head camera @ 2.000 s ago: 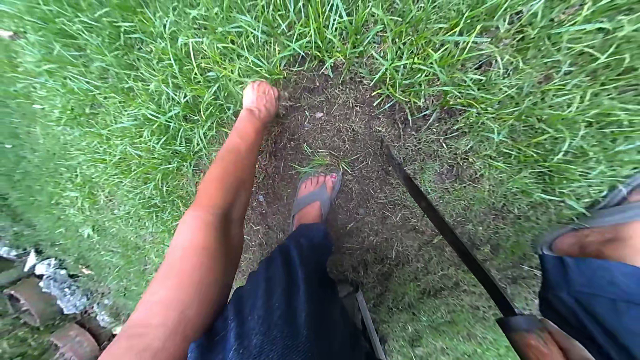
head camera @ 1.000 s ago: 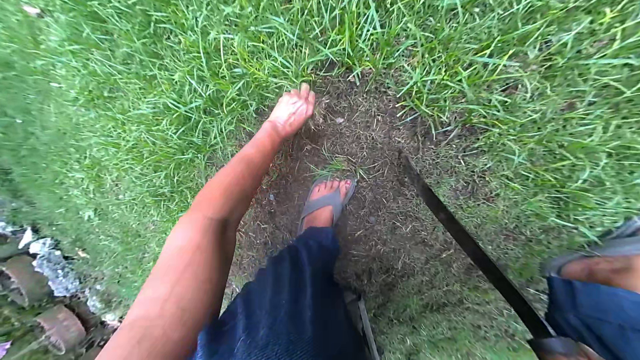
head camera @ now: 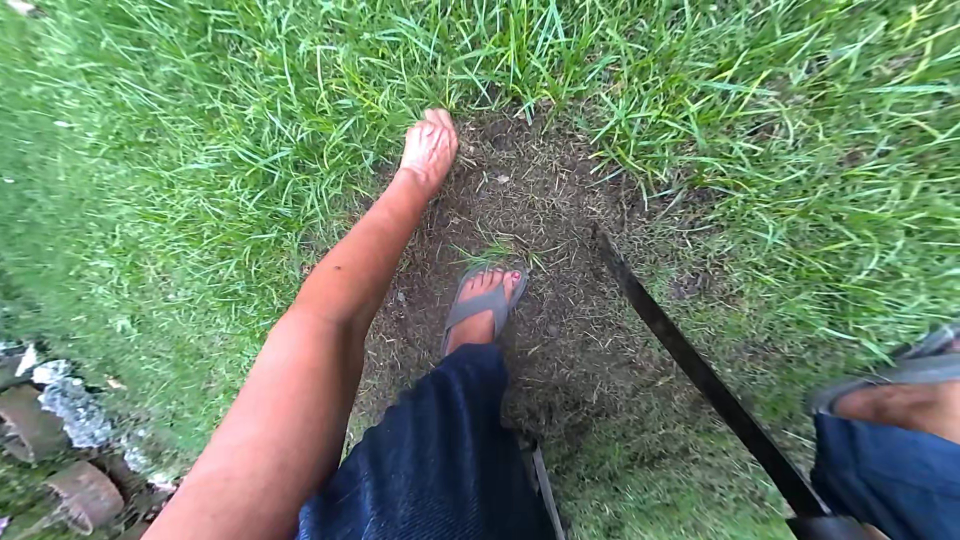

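My left hand (head camera: 430, 150) reaches down to the border between long green grass (head camera: 300, 127) and a patch of bare soil (head camera: 555, 202). Its fingers are curled and their tips are hidden, so whether they grip any grass does not show. At the lower right edge my right hand (head camera: 874, 531) is mostly out of the picture, closed on the dark handle of a long machete (head camera: 705, 375). The worn, dark blade slants up and left, its tip over the soil patch. A small tuft of cut grass (head camera: 499, 251) lies by the toes of my sandalled foot (head camera: 480, 311).
My other sandalled foot (head camera: 900, 386) is at the right edge. Rusty round metal pieces or pots (head camera: 86, 495) and pale grey rocks (head camera: 75, 405) lie at the lower left. A thin grey strip (head camera: 549, 491) shows beside my dark blue trouser leg (head camera: 427, 457).
My left hand, low at the grass edge two seconds ago, moved right along it, its fingers spread a second ago and more curled now. The machete stays low at the right.
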